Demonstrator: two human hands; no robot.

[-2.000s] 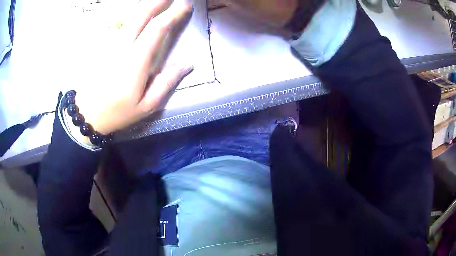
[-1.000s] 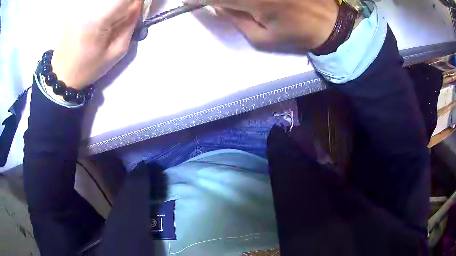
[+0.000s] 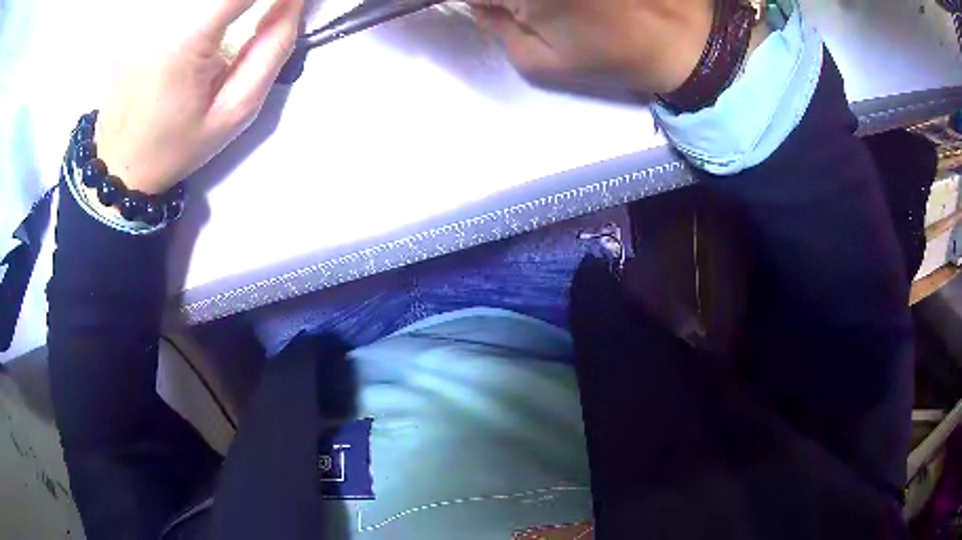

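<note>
Long metal shears point(image 3: 364, 20) slant between my hands at the top edge, their tip beside my left fingers. My right hand point(image 3: 591, 47) is around their far end; its fingers are partly cut off by the frame top. My left hand point(image 3: 190, 100) is at the upper left, palm partly turned in, fingers bent and partly cut off. Pale cloth near it is washed out by light, so what its fingers hold cannot be told.
The white table point(image 3: 422, 137) has a grey ruler-marked edge point(image 3: 443, 237) before my body. A dark strip point(image 3: 26, 269) hangs at the far left. Shelf-like boxes point(image 3: 939, 227) stand at the right.
My left hand has moved left and up from the table edge. The shears now show between my hands. The dark-outlined panel corner has left view. Since one second ago, the hands have shifted only slightly.
</note>
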